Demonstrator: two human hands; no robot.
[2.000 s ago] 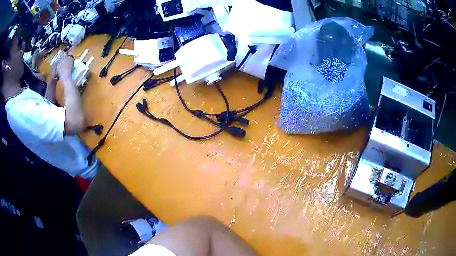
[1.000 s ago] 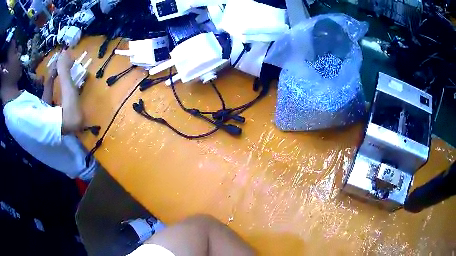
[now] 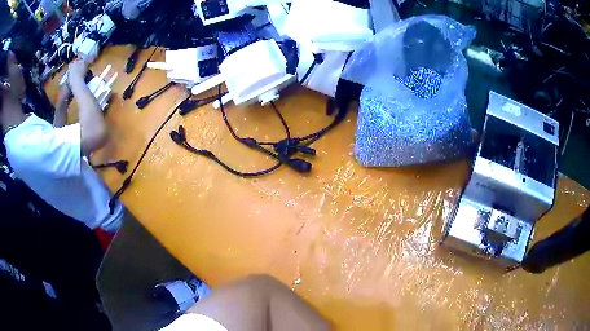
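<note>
Neither of my hands is in the picture. A bent bare arm with a white sleeve shows at the bottom edge, its hand cut off. The white-silver screw feeder [image 3: 488, 187] stands at the right, with a dark window on top and a small metal pick-up block in front. A thick black cylinder, likely the electric screwdriver [image 3: 557, 249], reaches in from the right edge with its tip beside the feeder's front; what holds it is out of view. A clear bluish bag of screws [image 3: 414, 123] stands left of the feeder.
White camera units [image 3: 255, 71] are piled at the table's back, their black pigtail cables [image 3: 242, 173] lying on the film-covered orange table [image 3: 259, 226]. Another person [image 3: 58, 155] works at the far left. An open box [image 3: 145, 278] holding a white-and-black unit sits below the table's edge.
The view has shifted slightly, so the feeder, bag and cables appear a little higher and further left. The other person's arms have moved slightly. The screwdriver stays beside the feeder.
</note>
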